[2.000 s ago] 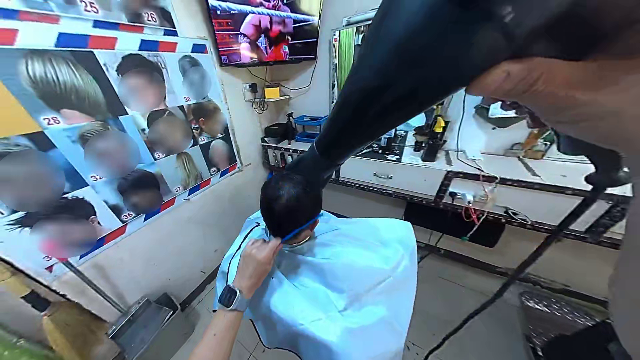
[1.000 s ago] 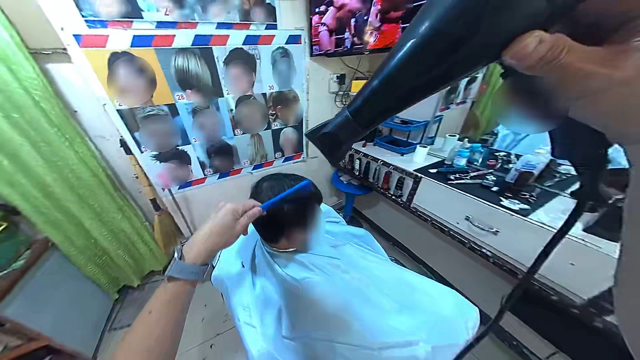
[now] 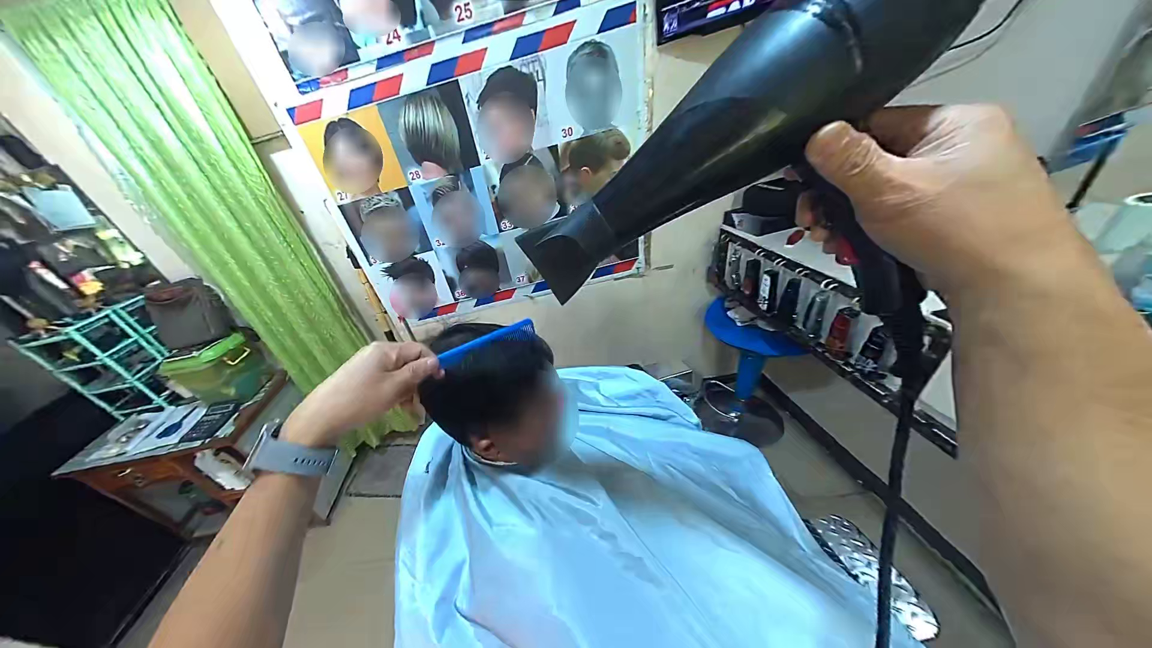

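A seated person's dark hair (image 3: 477,387) is at the centre, above a light blue barber cape (image 3: 612,513) that covers the body. My left hand (image 3: 373,387), with a grey-banded watch (image 3: 292,453) on its wrist, grips a blue comb (image 3: 486,345) that lies against the top of the hair. At the upper right my right hand (image 3: 927,180) is closed around the handle of a black hair dryer (image 3: 720,135). The dryer's flat nozzle (image 3: 567,252) points down and left, above the head and apart from it. Its black cord (image 3: 891,504) hangs down in front of my right forearm.
Hair clippers (image 3: 792,301) hang along a counter edge at right, by a blue stool (image 3: 751,333). A hairstyle poster (image 3: 531,117) covers the wall behind. At left are a green curtain (image 3: 198,180), a wooden desk (image 3: 135,468) and a teal rack (image 3: 99,351). A metal footrest (image 3: 882,567) is low at right.
The view has swung left, and more of the curtain and the desk shows. The comb, near the back of the head two seconds ago, is at the top of the hair. Both hands keep their hold.
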